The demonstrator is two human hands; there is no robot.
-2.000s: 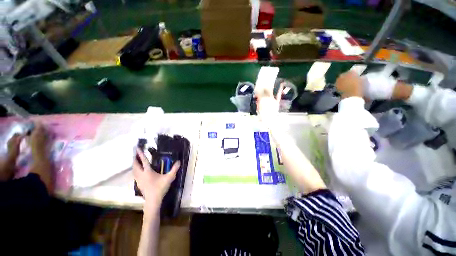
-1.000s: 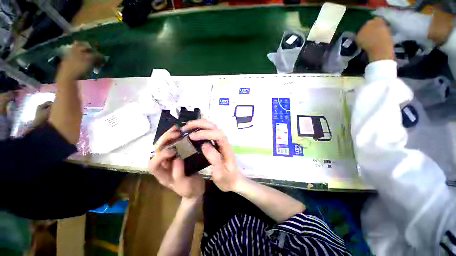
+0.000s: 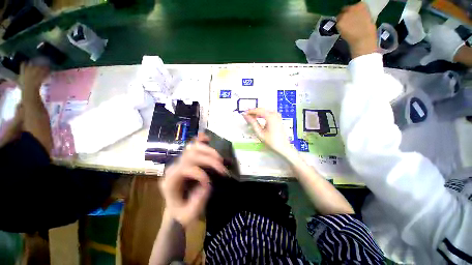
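My left hand [image 3: 189, 181] is blurred and holds a black retail box [image 3: 221, 151] above the bench's near edge, its fingers over the box's left side. My right hand [image 3: 266, 128] is to the right over the printed sheet [image 3: 253, 142], fingers bent with thumb and fingertips close together; no thing shows clearly in it. A stack of black boxes [image 3: 168, 132] with a blue-orange detail lies left of the printed sheet. White folded papers [image 3: 152, 77] stand behind the stack. A flat white pad [image 3: 106, 127] lies further left.
A coworker's white sleeve [image 3: 380, 134] reaches over the right side to the green conveyor [image 3: 227, 33]. Bagged products [image 3: 316, 44] stand on the belt there; another bagged product [image 3: 87, 40] is at the left. A coworker's arm [image 3: 36, 111] is over pink film [image 3: 80, 83].
My hands have parted: the left keeps the black box, the right has moved right over the sheet. A bagged product now shows on the belt at left. The coworker's left arm has drawn back.
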